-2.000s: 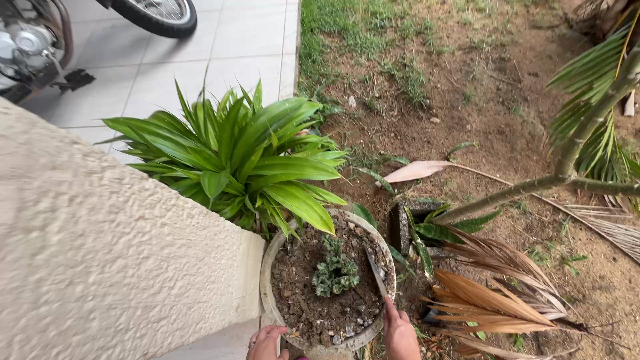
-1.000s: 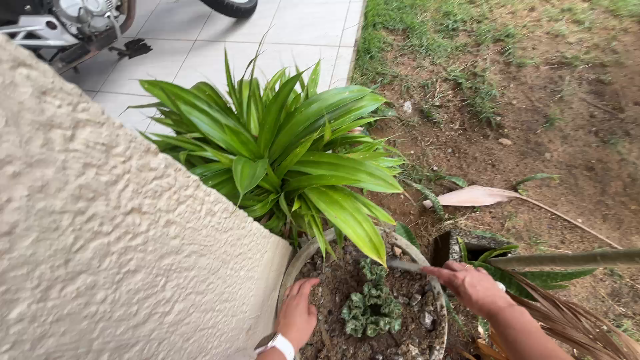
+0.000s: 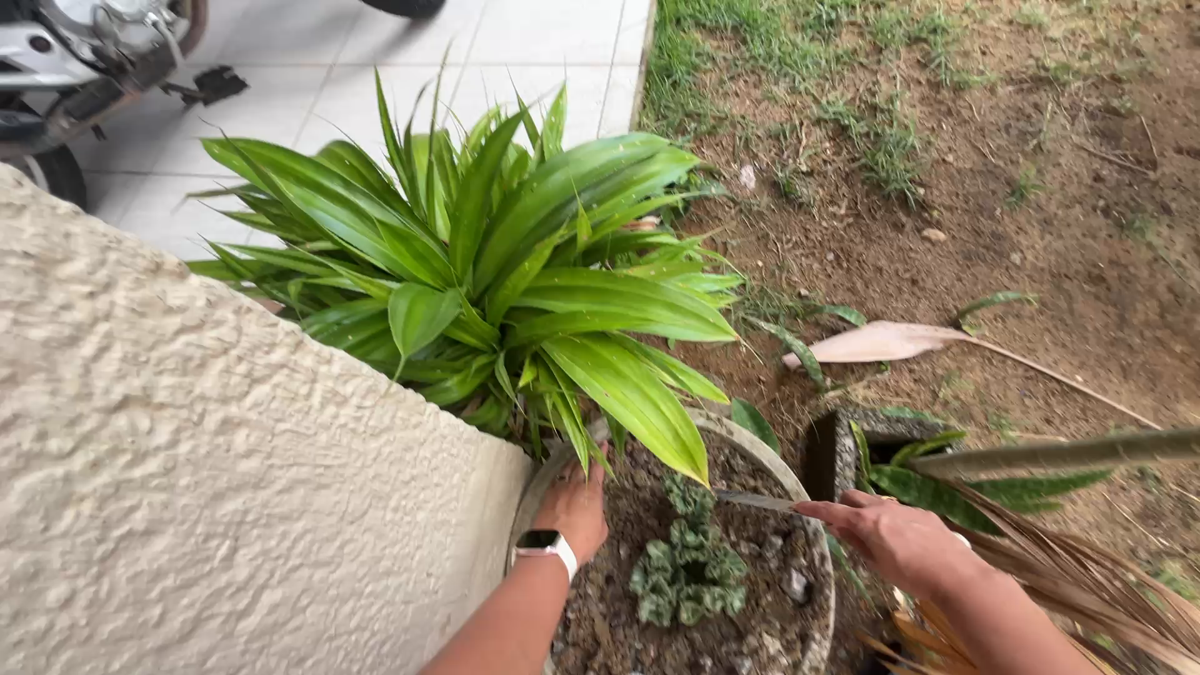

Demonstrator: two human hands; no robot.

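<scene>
A round concrete planter [image 3: 822,572] full of soil holds a small crinkly-leaved green plant [image 3: 689,567]. My right hand [image 3: 891,536], over the planter's right rim, grips a knife-like metal blade tool [image 3: 757,502], whose blade points left over the soil behind the plant. My left hand [image 3: 575,506], with a white-banded watch [image 3: 548,544] on the wrist, reaches to the planter's back left edge. Its fingertips are partly hidden by leaves, so whether they hold anything is not visible. A large bushy plant with long green leaves [image 3: 487,272] overhangs the planter's back edge.
A textured cream wall [image 3: 234,469] borders the planter on the left. Behind stand a motorcycle [image 3: 103,66] and pale floor tiles [image 3: 375,94]. To the right are a square concrete block planter [image 3: 830,455], a thin trunk [image 3: 1059,452], dry palm fronds [image 3: 1059,562] and bare soil with grass.
My left hand has moved from the near rim to the soil, then to the back left edge under the leaves. My right hand, at the near right rim earlier, now holds the blade farther back.
</scene>
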